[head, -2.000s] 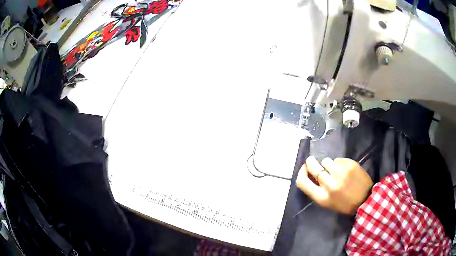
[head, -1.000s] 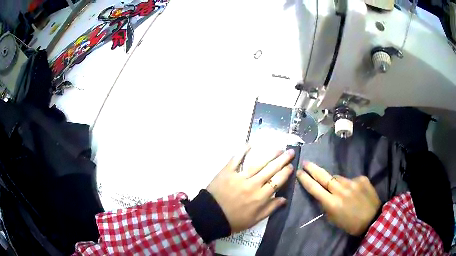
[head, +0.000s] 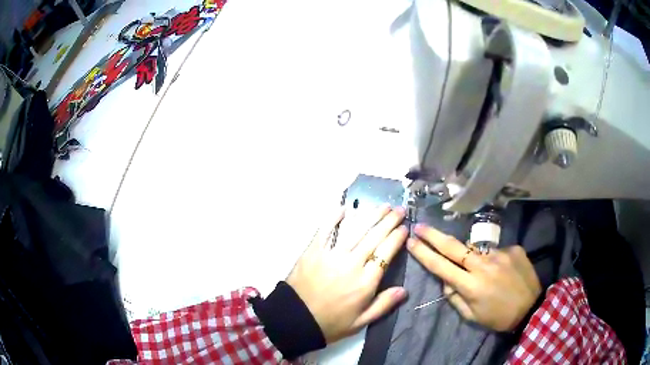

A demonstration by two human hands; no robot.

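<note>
The dark grey garment piece [head: 427, 321] lies under the machine's needle area, with its darker folded edge [head: 383, 314] along the left side. My left hand [head: 349, 278] lies flat with fingers spread, fingertips on the folded edge just below the presser foot [head: 411, 203]. My right hand [head: 485, 281] rests on the piece right of the fold, index and middle fingers stretched towards the foot. A slim pointed metal tool, perhaps thread snips [head: 432, 302], sticks out from under its curled fingers; the rest is hidden. My left fingers partly cover the silver slide plate [head: 374, 191].
The off-white machine head [head: 470, 93] fills the upper right, with a tension dial [head: 485, 232] close above my right hand. A black garment pile [head: 57, 271] hangs at the left table edge. Embroidered floral trim [head: 107, 75] lies at the upper left. Black cloth lies beyond my right hand.
My left hand came into view and onto the folded edge. My right hand went from pinching the edge to lying with fingers extended. Both hands are now closer to the foot; the camera view has shifted.
</note>
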